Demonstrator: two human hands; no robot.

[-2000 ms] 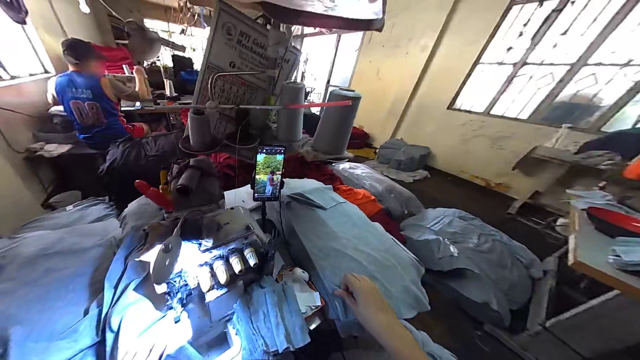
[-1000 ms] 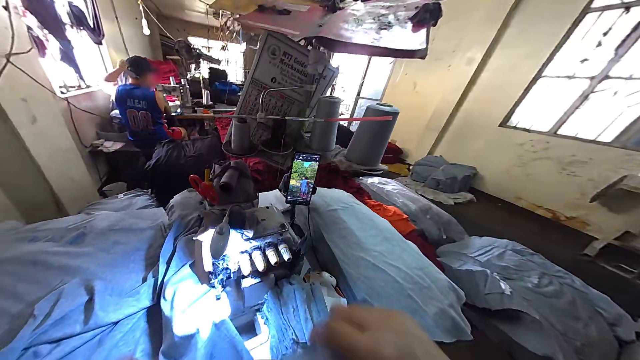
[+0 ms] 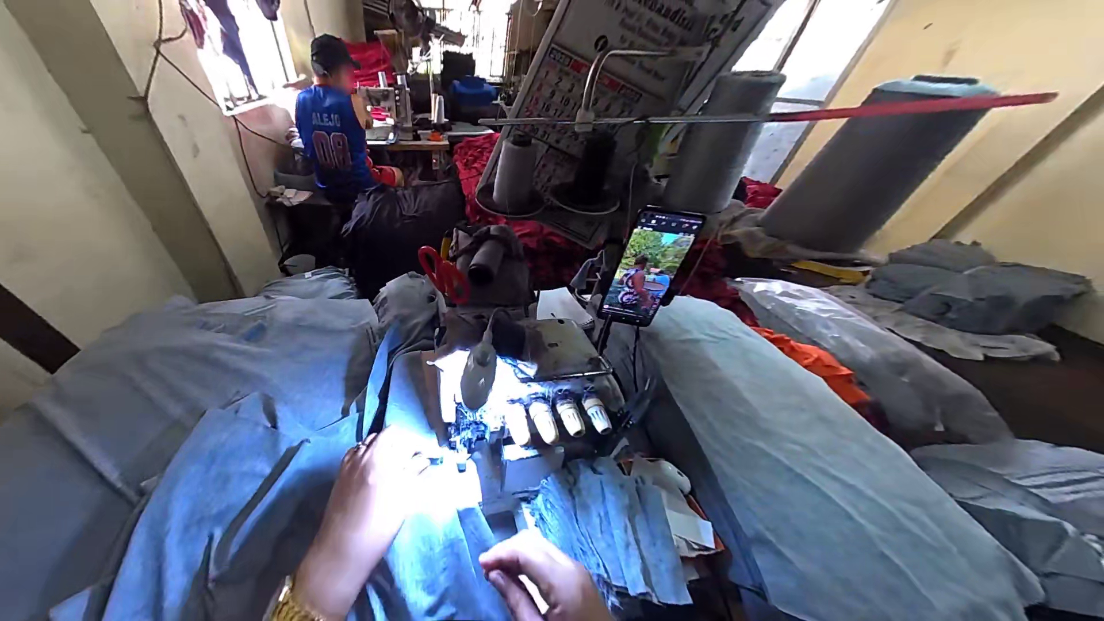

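An overlock sewing machine (image 3: 561, 354) with several tension dials (image 3: 556, 417) stands in the middle, its needle area brightly lit. My left hand (image 3: 371, 500) rests on light blue fabric (image 3: 276, 509) just left of the presser foot; glare hides part of the fingers. Below the machine's front, my right hand (image 3: 539, 573) has its thumb and fingertips curled near each other at the fabric's edge; whether cloth is between them cannot be told. Right beside it lies a stack of small blue fabric pieces (image 3: 604, 526). A phone (image 3: 653, 266) showing a picture stands behind the machine.
Large thread cones (image 3: 724, 142) stand behind, under a red-ended rod (image 3: 914, 108). Red-handled scissors (image 3: 444, 274) are behind the machine. Piled blue cloth (image 3: 802, 448) lies at right, a plastic-wrapped bundle (image 3: 871, 358) beyond. A person (image 3: 332, 129) sits at another sewing table, back left.
My left hand has come into view onto the fabric by the needle area. My right hand, earlier right of the small fabric stack, is now at its left. The view has turned and come closer to the machine.
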